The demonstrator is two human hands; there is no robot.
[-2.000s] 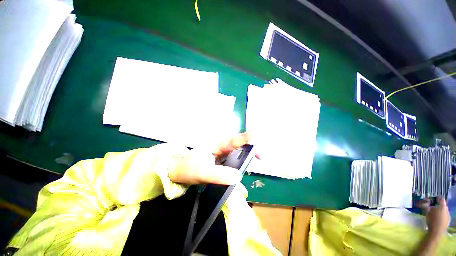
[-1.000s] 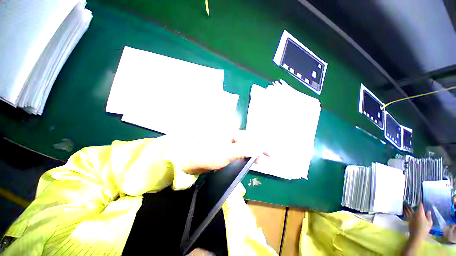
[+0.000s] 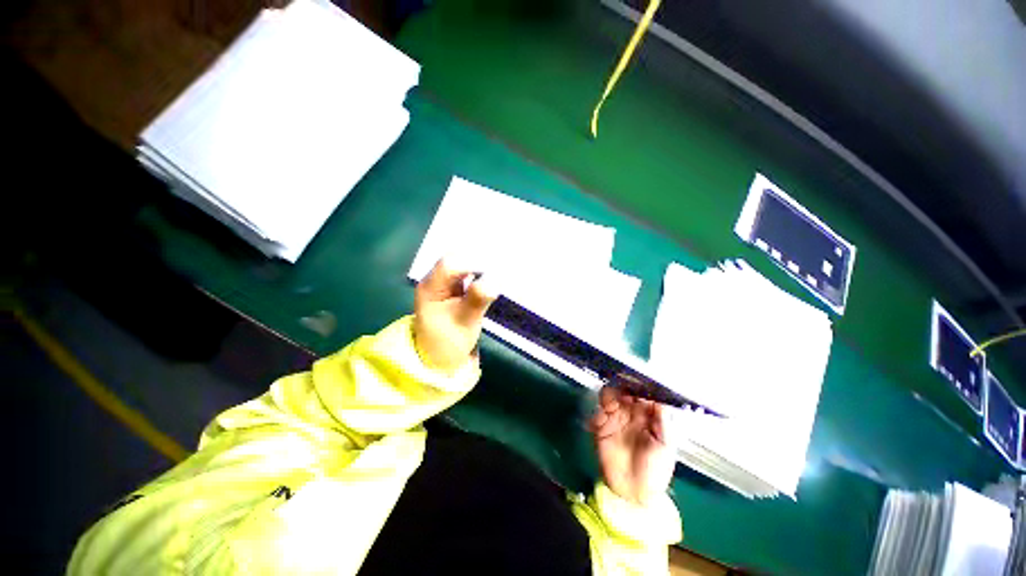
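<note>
A thin dark tablet [image 3: 563, 341] is seen nearly edge-on above the white sheets [image 3: 529, 242] in the middle of the bench. My left hand [image 3: 450, 315] holds its left end between thumb and fingers. My right hand [image 3: 633, 442] holds it from below near its right end, palm side showing. A white edge shows below the tablet's left part; I cannot tell if it belongs to the tablet or a sheet. An uneven stack of white pieces [image 3: 743, 371] stands just right of the tablet, partly behind its end.
A tall white stack [image 3: 281, 124] is at the left bench end. A dark screen card [image 3: 797, 242] lies at the back, with more cards [image 3: 956, 354] at right. A yellow strap [image 3: 624, 70] hangs over the back. Upright thin pieces [image 3: 909, 534] stand at lower right on the green bench [image 3: 383, 264].
The tablet has moved up from near my lap to over the sheets, now held at both ends by separated hands. The view has turned left; the other person's sleeve and hands are out of view.
</note>
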